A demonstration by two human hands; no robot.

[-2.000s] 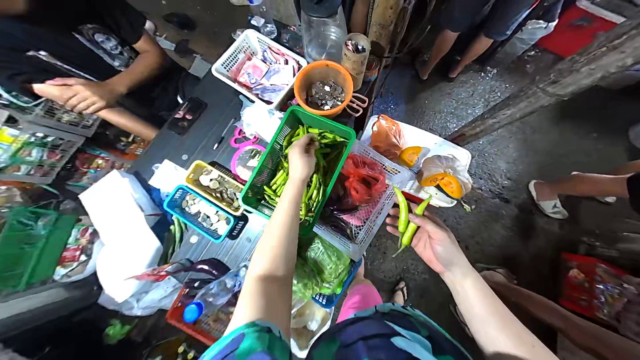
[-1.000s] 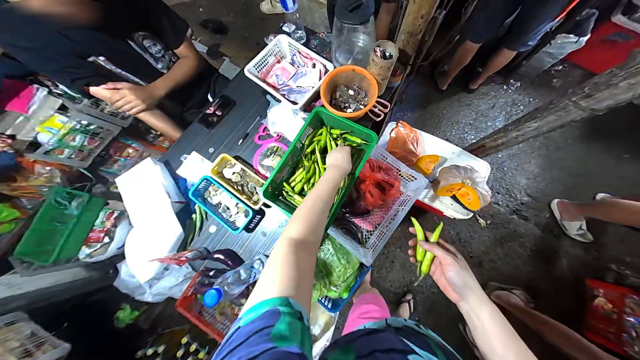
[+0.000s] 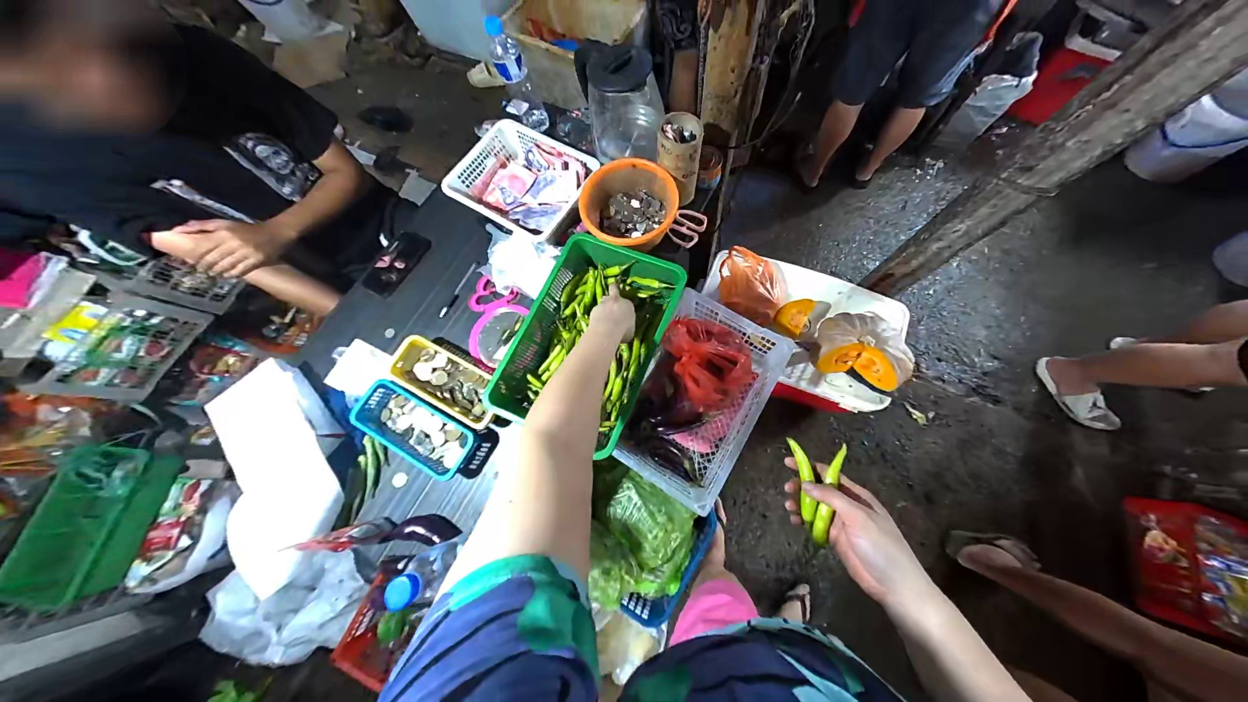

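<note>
Green chili peppers [image 3: 556, 356] fill a green plastic basket [image 3: 507, 375] at the centre of the head view. My left hand [image 3: 612, 314] reaches into the upper part of this basket among the peppers; its fingertips are partly hidden, so any grip is unclear. To the right, over the dark ground, my right hand [image 3: 858, 531] holds a few green chili peppers [image 3: 824, 497] between thumb and fingers. A grey plastic crate [image 3: 721, 478] with eggplants and a red plastic bag [image 3: 707, 361] stands against the basket's right side.
An orange bowl of coins [image 3: 629, 180], a white basket of banknotes [image 3: 468, 175], and blue [image 3: 414, 429] and yellow [image 3: 441, 380] coin trays surround the green basket. Cut squash [image 3: 858, 366] lies on a white lid at right. Bagged leafy greens [image 3: 643, 531] sit below. A seated person [image 3: 234, 249] is at left.
My left hand has shifted within the green basket and stays among the peppers. My right hand still holds its peppers. The view has moved somewhat.
</note>
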